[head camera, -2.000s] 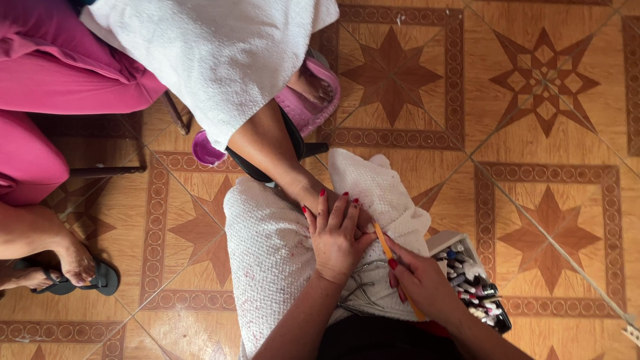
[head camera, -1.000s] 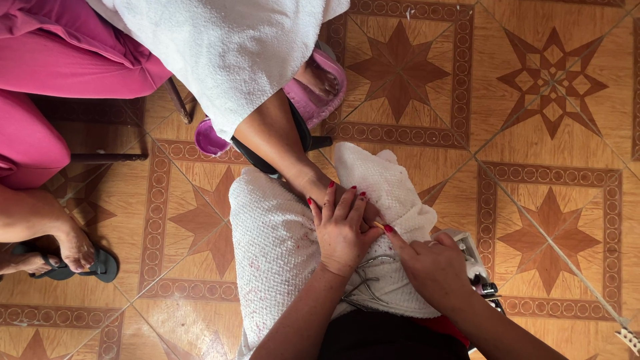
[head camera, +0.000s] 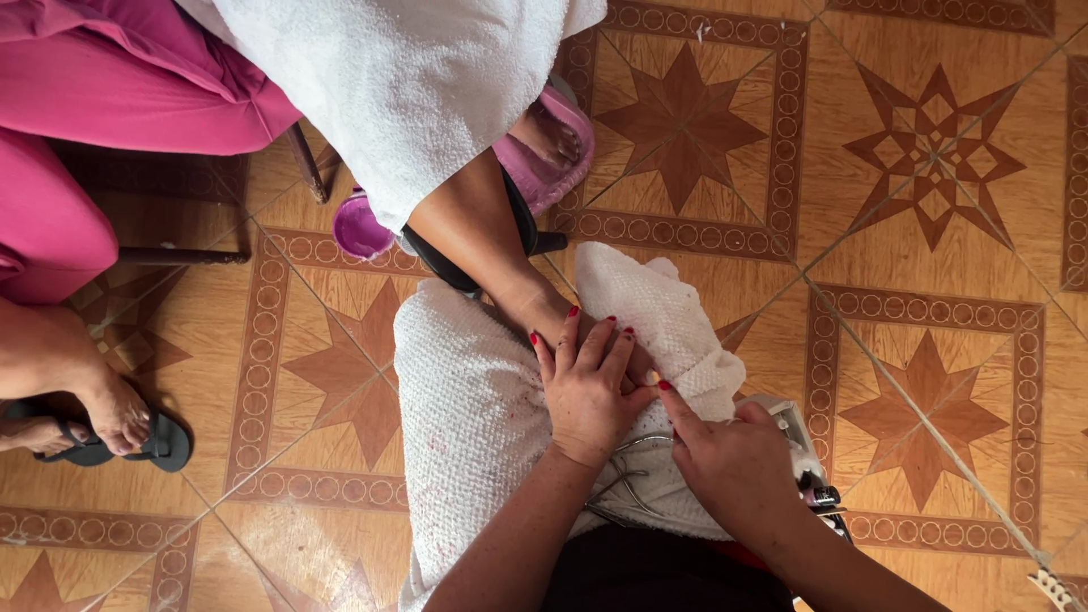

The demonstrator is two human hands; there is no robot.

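Another person's foot (head camera: pixel 551 327) rests on the white towel (head camera: pixel 476 425) over my lap. My left hand (head camera: pixel 586 395) lies on top of that foot with its fingers spread, thumb near the toes. Close by, my right hand (head camera: pixel 722 455) points its index finger at the big toe, and a small pale orange tip (head camera: pixel 653 376) shows at the fingertip; most of what this hand holds is hidden under it. Metal nippers or scissors (head camera: pixel 627 484) lie on the towel between my forearms, partly covered.
A box (head camera: pixel 790 425) with nail polish bottles (head camera: pixel 820 495) stands beside my right hand. The person's other foot wears a pink slipper (head camera: pixel 571 174), near a purple cup (head camera: pixel 361 225). At the left are a seated person's pink trousers (head camera: pixel 136 93) and a foot in a black flip-flop (head camera: pixel 170 440).
Two seconds ago my right hand held an orange stick or file upright and visible beside the toes; now it has turned palm down, index finger extended, and mostly covers it. My left hand has stayed on the foot.
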